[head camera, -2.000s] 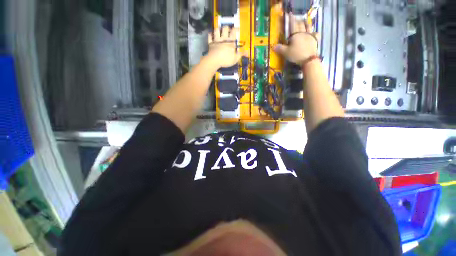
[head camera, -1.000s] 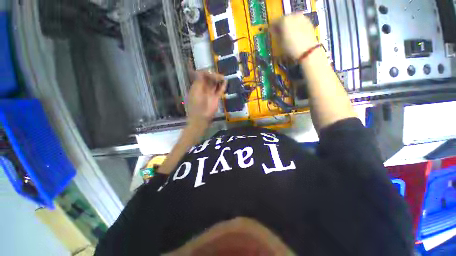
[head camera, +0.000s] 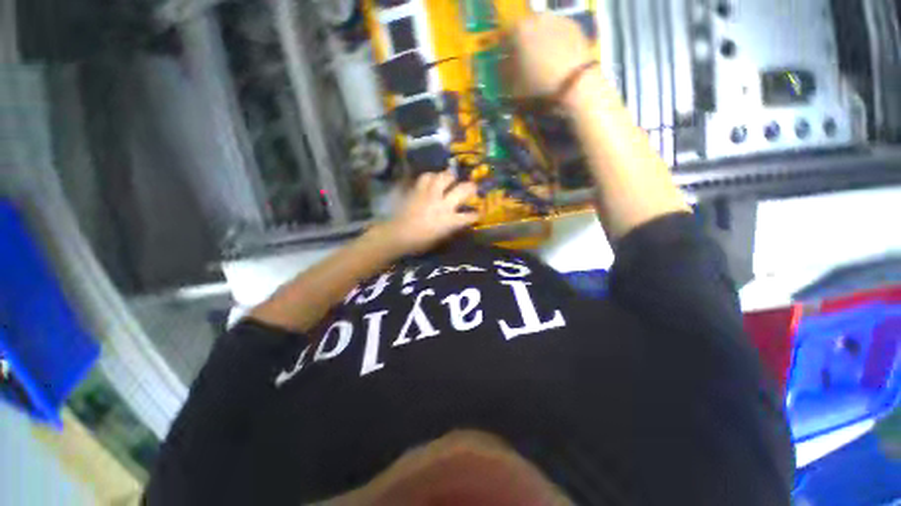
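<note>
The yellow test tray (head camera: 456,74) runs away from me at the top middle, tilted in view. Black power adapters (head camera: 417,116) sit in a row along its left side. A white tray socket with a black centre (head camera: 402,36) shows farther up that row. Black adapter cables (head camera: 514,163) lie tangled over the green connector board (head camera: 480,15). My left hand (head camera: 435,210) is at the tray's near left corner, fingers over the lowest positions. My right hand (head camera: 543,57) is over the tray's middle and right side, fingers curled and blurred. Whether either hand holds something is hidden.
Silver conveyor rails flank the tray. A perforated metal plate (head camera: 771,94) is at the right. A blue basket (head camera: 44,311) is at the far left. A blue bin (head camera: 840,361) and a red bin (head camera: 769,341) are at lower right. A white ledge (head camera: 262,280) runs along the near side.
From two seconds ago, my left hand has moved down the tray's left side to its near corner. My right hand has moved inward and its fingers have curled. The camera view has turned.
</note>
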